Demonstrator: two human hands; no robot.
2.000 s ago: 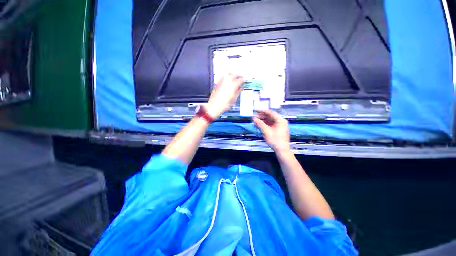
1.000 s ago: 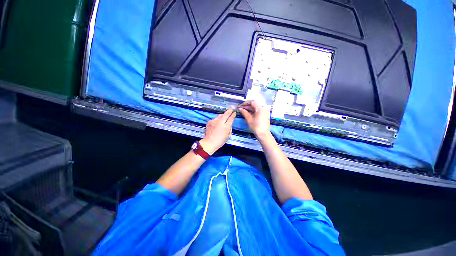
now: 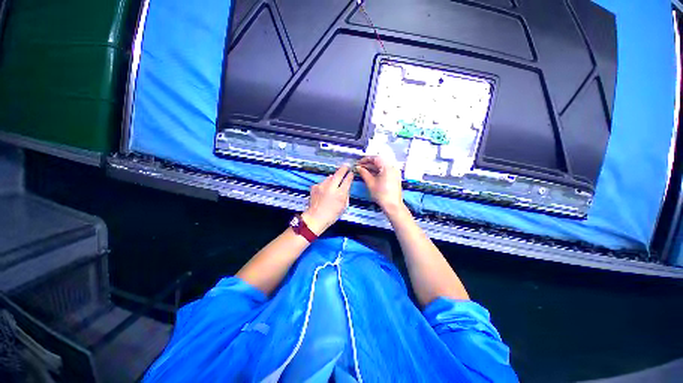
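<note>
A black ribbed LCD module (image 3: 314, 82) lies face down, slightly turned. A bright silver plate (image 3: 442, 97) sits in its back, with a small green circuit board (image 3: 423, 134) on it and a white flat cable (image 3: 418, 161) running to the near edge. My left hand (image 3: 330, 197) and my right hand (image 3: 380, 182) meet at the module's near edge rail (image 3: 299, 152), left of the cable, fingertips pinched close together. Something tiny may be between the fingertips; it is too small to tell.
Blue cloth (image 3: 176, 90) lies under the module. The line's metal edge (image 3: 255, 194) runs in front of me. A green surface (image 3: 60, 75) is at the left, and a grey box-like object (image 3: 52, 232) at the lower left. A thin red wire (image 3: 372, 27) lies on the module's back.
Two seconds ago my hands were apart at the silver plate and cable. They then came together at the edge rail, left of the cable, and have barely moved in the last second.
</note>
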